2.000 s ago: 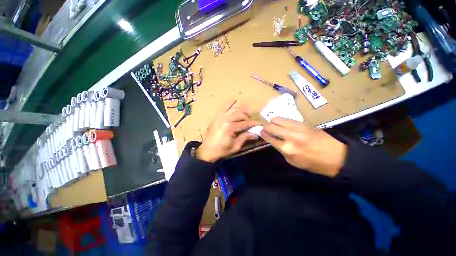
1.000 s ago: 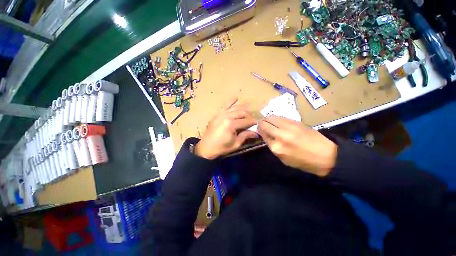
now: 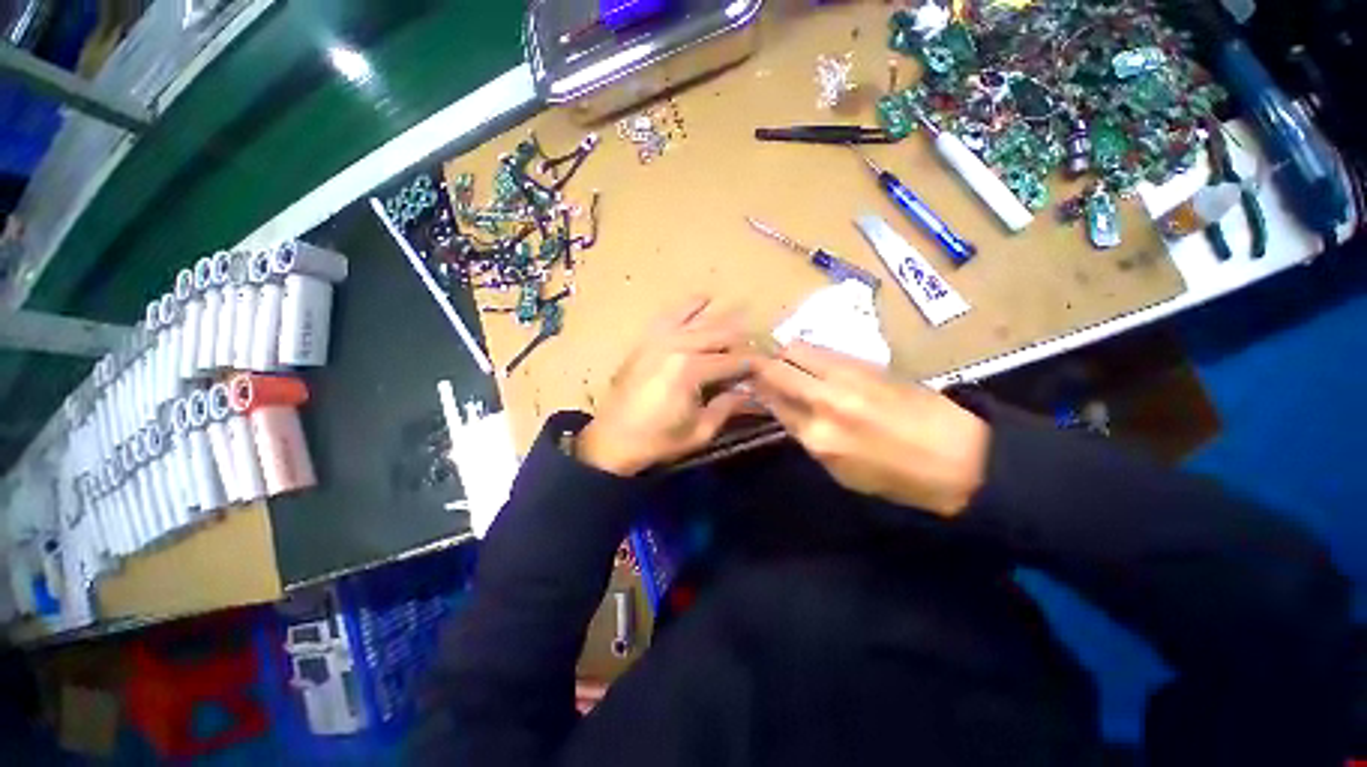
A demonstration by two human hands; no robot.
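My left hand (image 3: 667, 402) and my right hand (image 3: 877, 427) meet at the front edge of the tan board (image 3: 660, 240). Their fingertips are pinched together around a small white piece (image 3: 745, 393), mostly hidden by the fingers; its shape and any fine detail cannot be made out. A crumpled white cloth or tissue (image 3: 840, 321) lies on the board just beyond my right hand. A precision screwdriver (image 3: 817, 255) with a purple-blue handle lies beside the cloth, its thin shaft pointing away to the left.
A flat white tube (image 3: 915, 273), blue screwdriver (image 3: 927, 214), black tweezers (image 3: 820, 134) and white cylinder (image 3: 982, 180) lie beyond my right hand. Green circuit boards (image 3: 1049, 105) heap at far right, small wired boards (image 3: 517, 232) left. A clear lidded container (image 3: 645, 60) stands behind; white ringed bodies (image 3: 240, 322) stand left.
My fingers have shifted slightly around the small white piece, and less of it shows. My right hand is a little further left in view. The whole view has also shifted slightly.
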